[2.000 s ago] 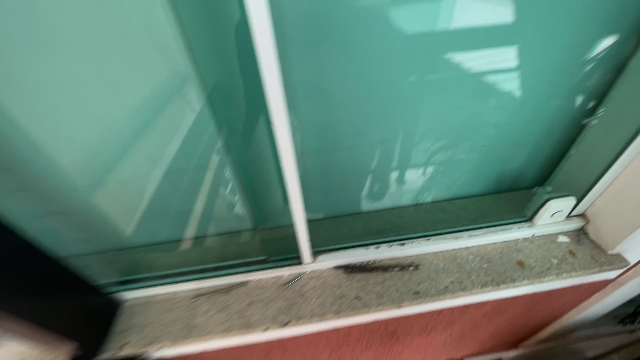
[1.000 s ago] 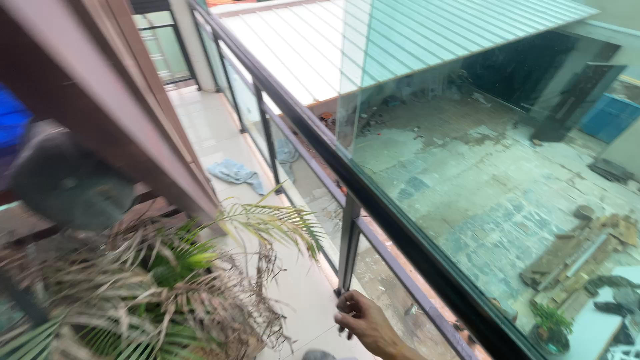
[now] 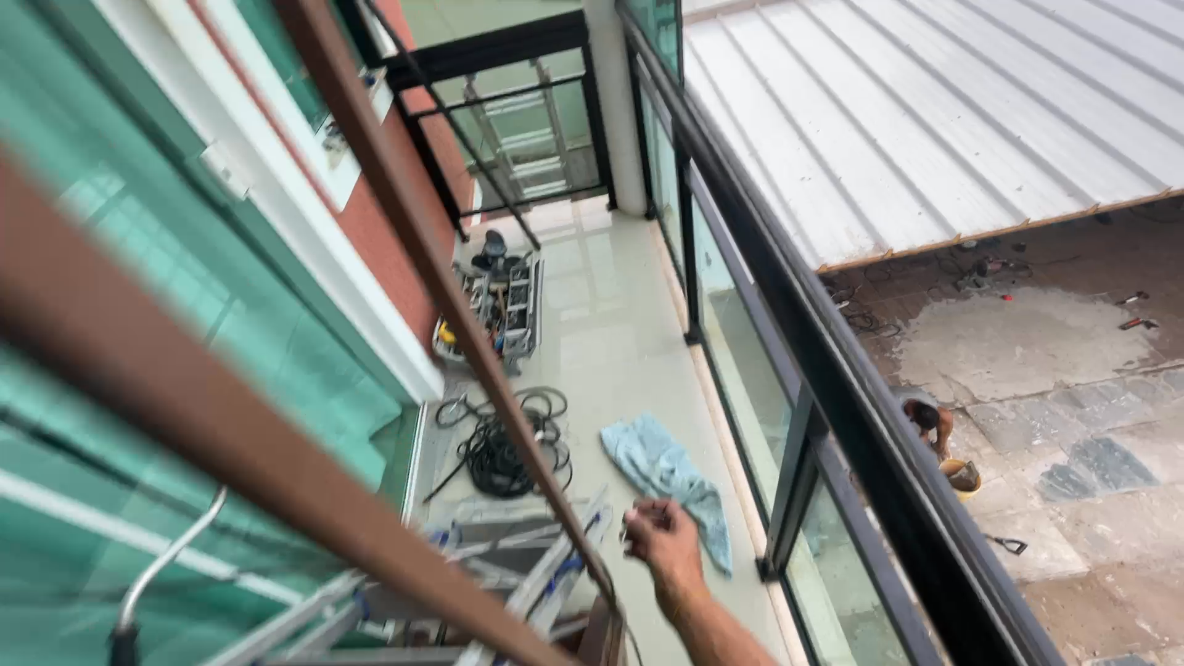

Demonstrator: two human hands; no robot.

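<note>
My right hand (image 3: pixel 661 536) reaches in from the bottom, right of the middle, its fingers curled toward the thumb. Whether something small is between the fingertips cannot be made out. Behind and below it a light blue towel (image 3: pixel 671 467) lies on the tiled floor. Just left of the hand are the lower end of a thin brown metal bar (image 3: pixel 453 296) and an aluminum ladder (image 3: pixel 541 573). My left hand is not in view.
A coil of black cable (image 3: pixel 504 449) and an open toolbox (image 3: pixel 499 310) lie on the balcony floor. The black-framed glass railing (image 3: pixel 795 481) runs along the right. Green glass doors (image 3: pixel 185 305) stand left. Down in the yard a person (image 3: pixel 928 425) bends by a yellow bucket (image 3: pixel 962 476).
The view has swung from the green window to the balcony. My right hand, low beside a railing post one second ago, is now near the ladder and away from the post.
</note>
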